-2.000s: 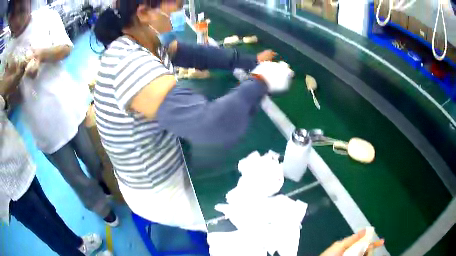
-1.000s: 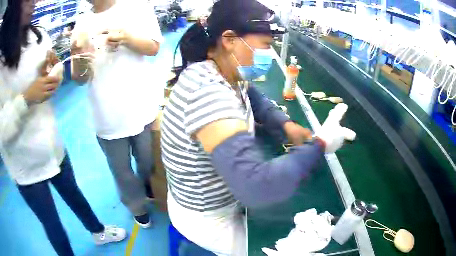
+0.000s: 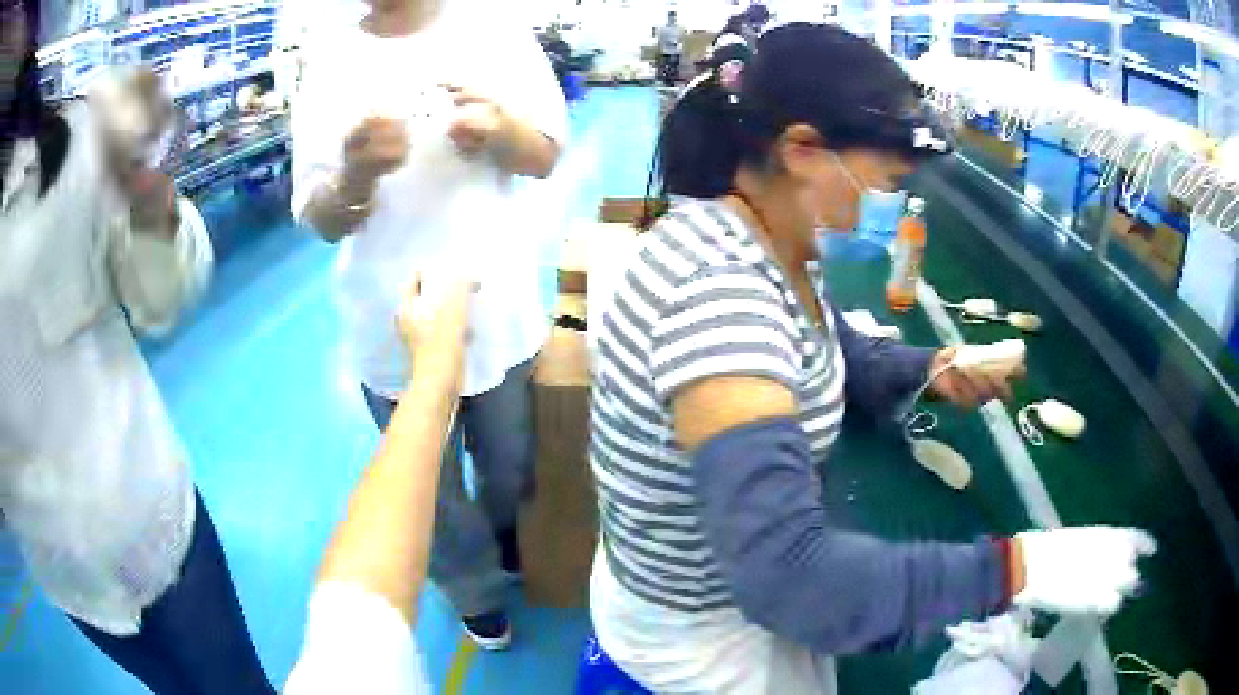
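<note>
My left hand [image 3: 439,319] is stretched forward at left of centre, in front of a standing person's white shirt. It is blurred, and anything white in it merges with the shirt. My right hand is not in view. Cream wired mice lie on the green belt: one [image 3: 1060,418] with its cord looped beside it, and two farther back [image 3: 999,315]. Another mouse [image 3: 940,464] lies on the near side of the rail. A seated co-worker's bare hand holds a mouse [image 3: 989,359]. White wipes [image 3: 981,661] lie at the bottom right, below the co-worker's gloved hand.
The co-worker in a striped top [image 3: 727,435] sits between me and the bench. Two people in white tops stand at left, one by cardboard boxes [image 3: 557,475]. An orange bottle [image 3: 906,255] stands by the metal rail [image 3: 1019,462]. Looped cords hang at upper right.
The view has swung left. My left arm now reaches forward in frame. The co-worker now holds a mouse in the bare hand, and the gloved hand has moved towards the wipes.
</note>
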